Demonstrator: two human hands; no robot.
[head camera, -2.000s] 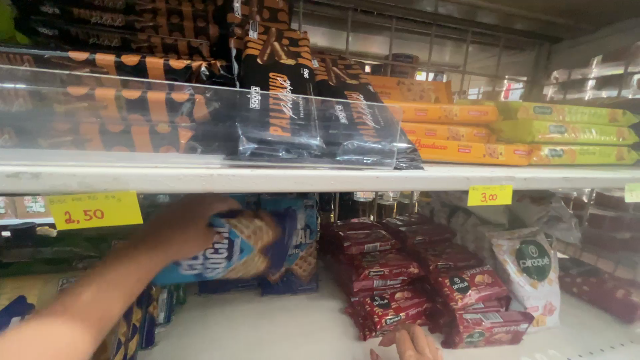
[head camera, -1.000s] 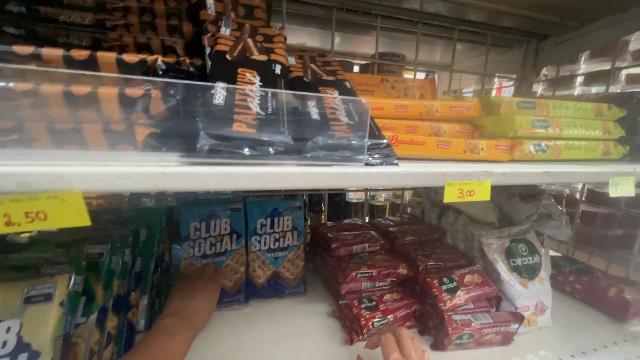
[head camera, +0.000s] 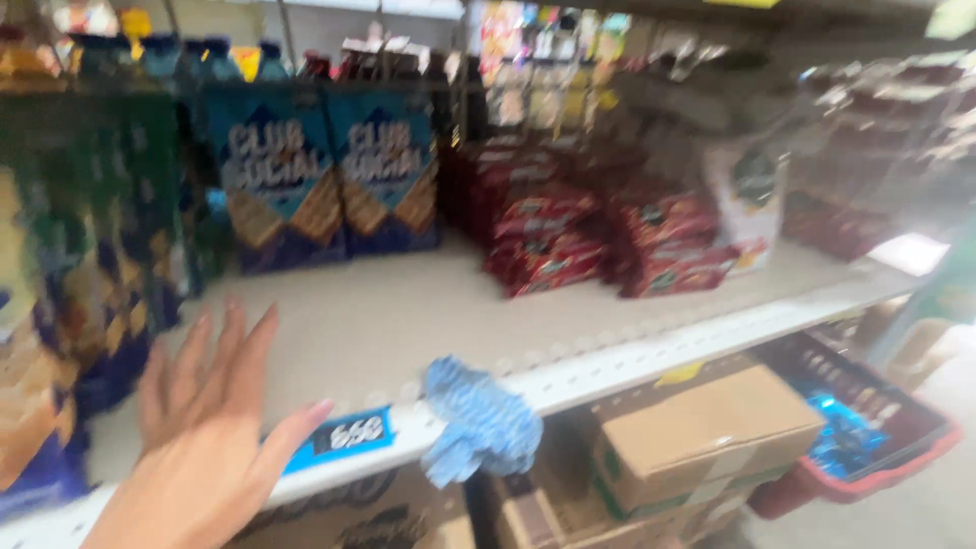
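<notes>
My left hand (head camera: 206, 427) lies over the front of the white metal shelf (head camera: 358, 313), fingers spread and holding nothing, beside a blue price tag (head camera: 343, 438). Behind it stand two upright blue Club Social cracker packs (head camera: 278, 183), side by side. More cracker packs (head camera: 107, 282) stand in a row at the far left. Stacks of red biscuit packs (head camera: 541, 229) lie at the middle of the shelf, with a white bag (head camera: 743, 206) to their right. A crumpled blue cloth (head camera: 480, 423) hangs over the shelf's front edge. My right hand is out of view.
Below the shelf are cardboard boxes (head camera: 709, 427) and, at the right, a red basket (head camera: 907, 450) with something shiny blue (head camera: 842, 435) in it. A wire grid backs the shelf. More red packs (head camera: 835, 225) lie farther right.
The view has swung down to the lower shelf. My left hand has left the blue cracker pack it touched and lies spread nearer the shelf edge. My right hand, earlier by the red packs, has gone from view.
</notes>
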